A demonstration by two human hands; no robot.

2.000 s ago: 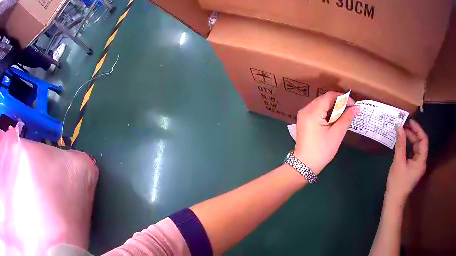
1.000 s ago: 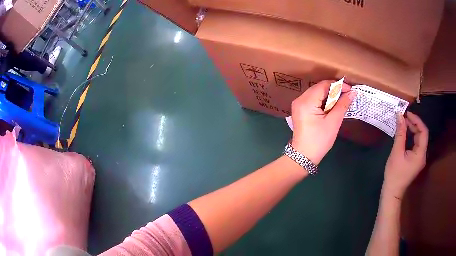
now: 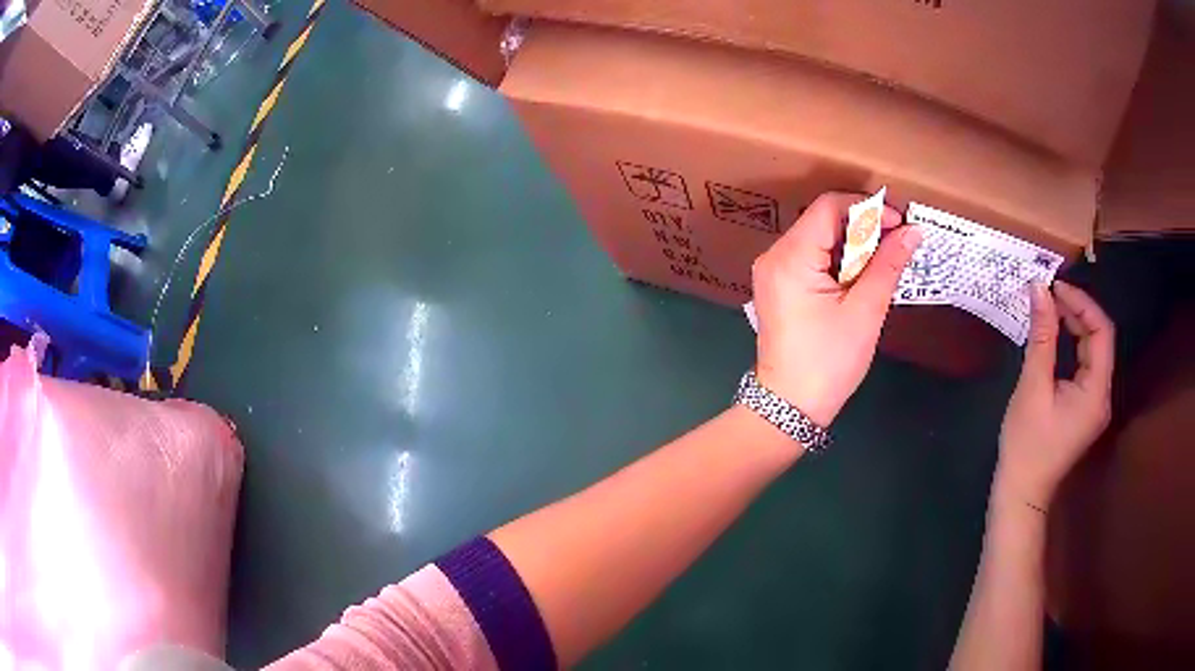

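A white printed carton label (image 3: 976,273) lies against the upper right side of a brown shipping carton (image 3: 786,151), its lower edge curved. My left hand (image 3: 826,275) pinches the label's left edge between thumb and finger. The same hand holds a small white strip with yellowish round stickers (image 3: 862,236). Another bit of white paper shows behind this hand. My right hand (image 3: 1059,347) holds the label's lower right corner with thumb and fingertips. Whether the label's back is stuck to the carton is hidden.
The carton's open flaps rise at the top. A large pink plastic sack (image 3: 131,511) stands at lower left, with a blue plastic stool (image 3: 79,288) behind it. Yellow-black tape (image 3: 236,197) runs along the green floor. Another carton (image 3: 66,59) is at upper left; brown cardboard is at lower right.
The carton, label and both hands sit slightly higher and further left in the picture. The label's upper edge now lies close along the carton. Both hands keep their hold.
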